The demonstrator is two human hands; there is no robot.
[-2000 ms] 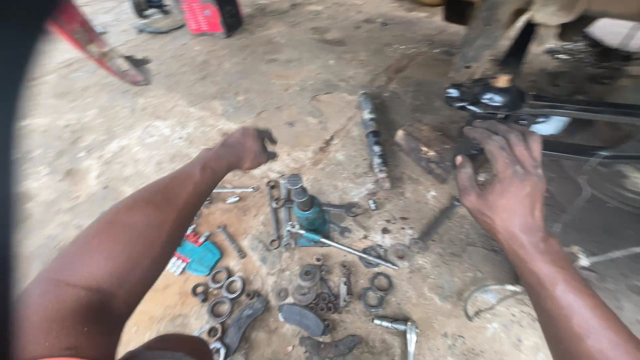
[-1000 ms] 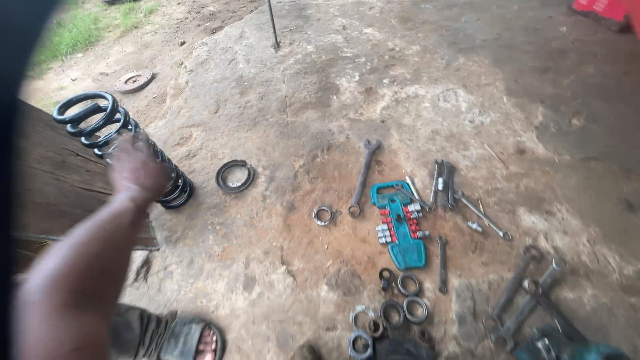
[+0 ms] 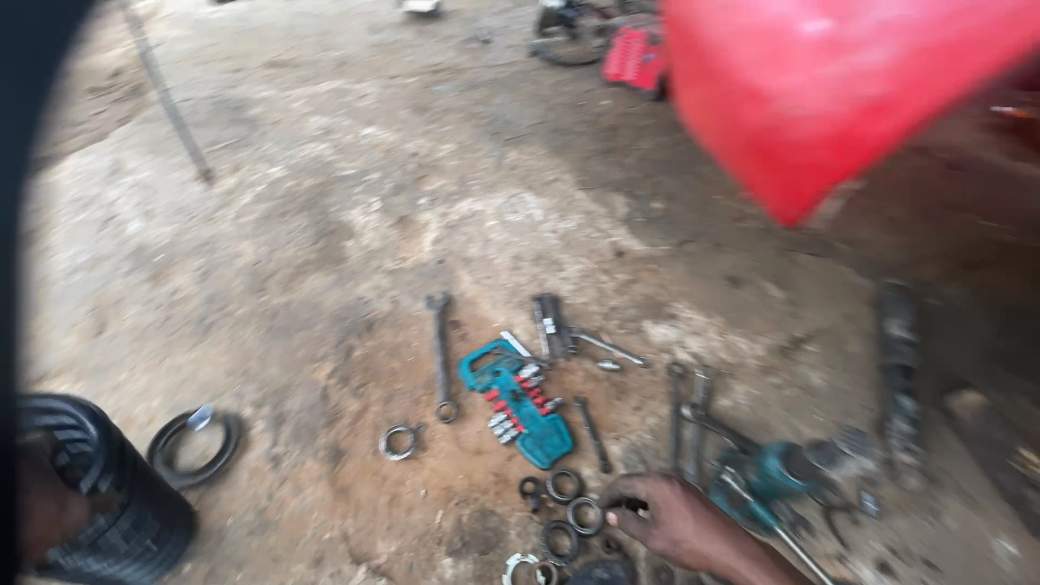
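Note:
At the lower left a black coil spring (image 3: 114,496) stands tilted, with my left hand (image 3: 53,504) blurred against its side; its fingers are partly hidden, so the grip is unclear. My right hand (image 3: 662,516) is low at centre right, thumb and fingers curled near a metal bearing ring (image 3: 585,516); whether it touches the ring is unclear. More rings lie beside it. A teal socket holder (image 3: 544,439) with red clips and sockets lies above them, next to a combination wrench (image 3: 441,357). Right of my right hand is a teal bottle jack (image 3: 772,475).
A black rubber ring (image 3: 195,447) lies beside the spring. A shock absorber (image 3: 900,374) and a wooden block (image 3: 995,439) are on the ground at the right. A red panel (image 3: 812,89) hangs into the upper right. A thin metal rod (image 3: 166,89) stands at the upper left.
The view has swung left, then partly back right. My left hand, over the ground near the tools two seconds ago, is now at the coil spring. My right hand has come back into view by the rings.

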